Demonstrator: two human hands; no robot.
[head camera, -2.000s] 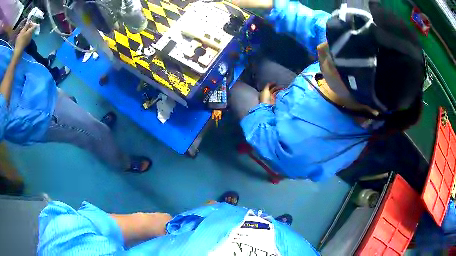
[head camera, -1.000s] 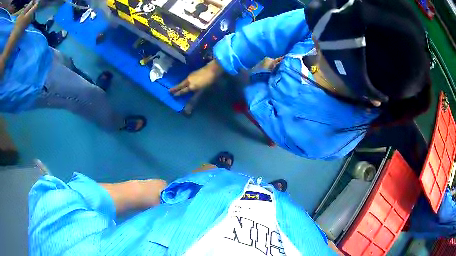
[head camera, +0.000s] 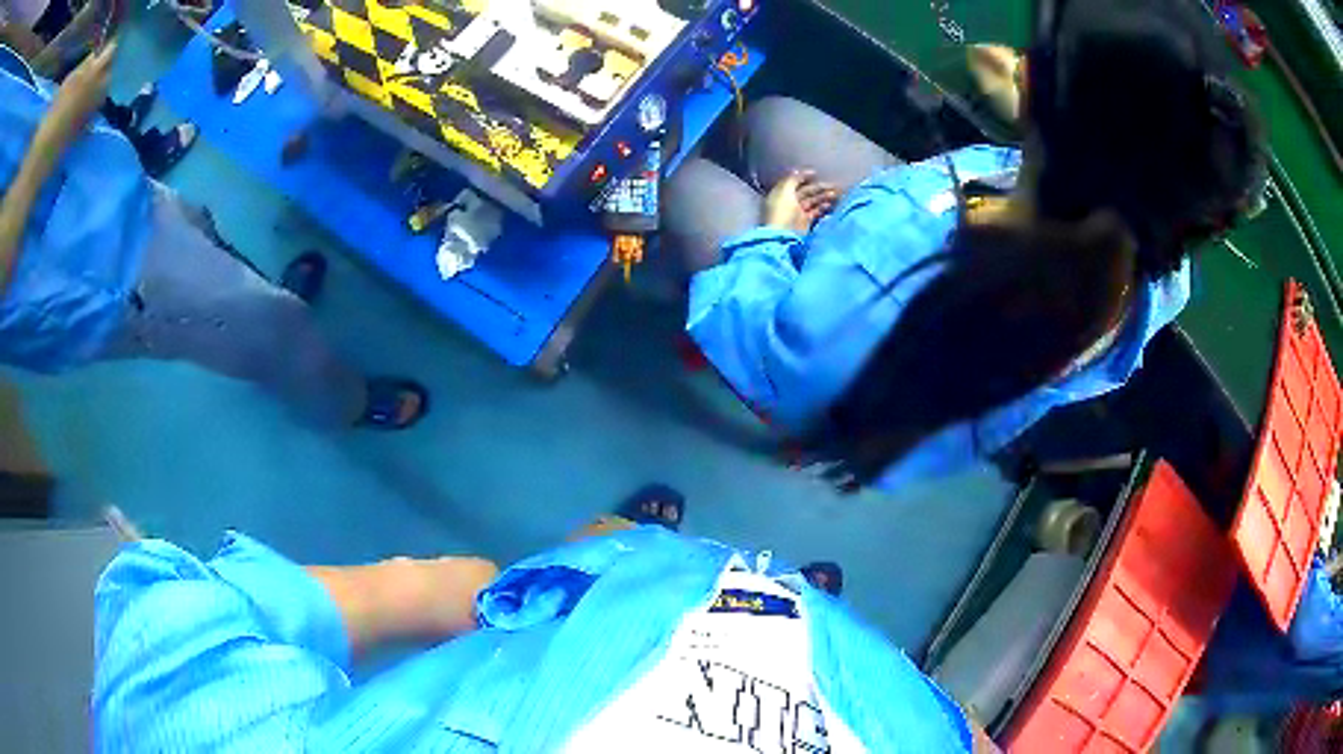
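Observation:
My bare left forearm (head camera: 413, 597) lies across my front at the lower left, from one blue sleeve to another blue fold of cloth. Neither of my hands shows. Ahead, a bench machine with a yellow-black checkered top (head camera: 383, 56) stands on a blue bench (head camera: 508, 317). A white fixture (head camera: 567, 56) with dark cut-outs sits on top, cut off by the upper edge. A dark keypad (head camera: 633, 201) is at the machine's side. A crumpled white wipe (head camera: 469, 233) lies on the blue bench.
A seated person (head camera: 840, 295) in a blue smock is right of the machine, head turned down. Another person (head camera: 74, 221) stands at the left. Red trays (head camera: 1127, 633) are at the right, by a rack holding a pale roll (head camera: 1068, 526). Blue floor (head camera: 501, 457) lies between.
The seated person's arm has drawn back from the blue bench, and their head has tipped down. The machine's keypad shows again. My forearm has hardly moved; the view has shifted slightly.

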